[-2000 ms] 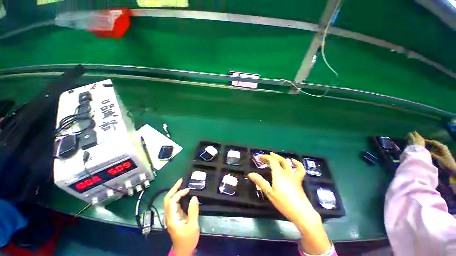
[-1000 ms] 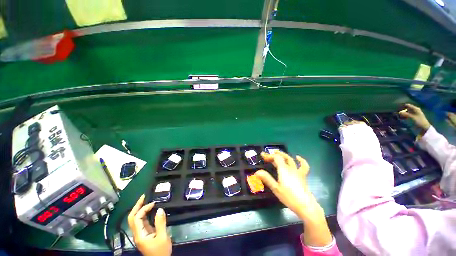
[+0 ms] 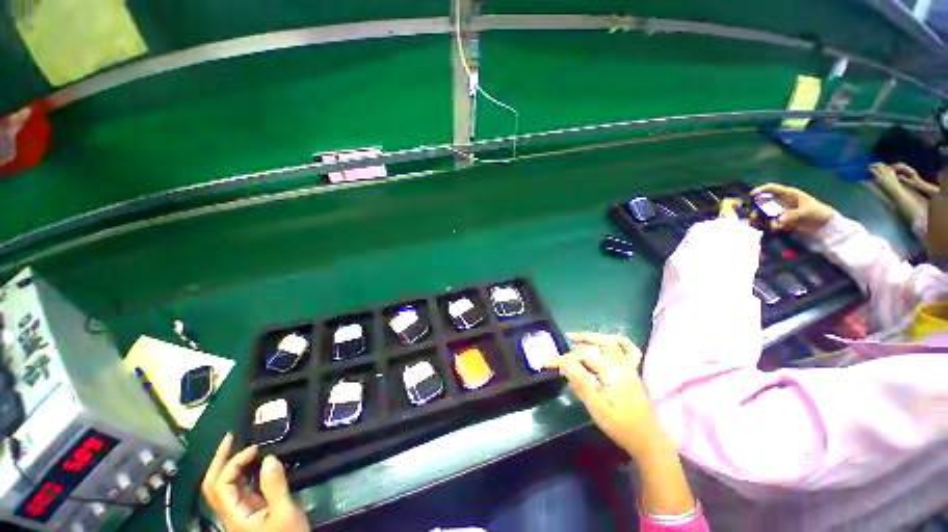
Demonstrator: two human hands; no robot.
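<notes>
A black foam tray (image 3: pixel 395 361) with two rows of five pockets lies in front of me, each pocket with a smartwatch unit. Most units show a white patch on a dark face. One in the front row glows orange (image 3: pixel 474 368); the one right of it looks bright white (image 3: pixel 540 351). My right hand (image 3: pixel 607 380) is at the tray's right end, fingertips by the white unit; whether it pinches anything cannot be told. My left hand (image 3: pixel 249 493) is at the tray's front left corner, fingers apart, cut off by the bottom edge.
A power supply (image 3: pixel 78 416) with red digits stands at left. A paper note (image 3: pixel 156 364) beside it bears a watch (image 3: pixel 198 386) and a pen. At right a person in a pink smock (image 3: pixel 717 312) works over another black tray (image 3: pixel 644 235). A dark piece (image 3: pixel 617 246) lies between the trays.
The view has turned right. My right hand has moved off the back-right pocket to the front-right unit, uncovering the orange one. The neighbour's hands now hold up a watch.
</notes>
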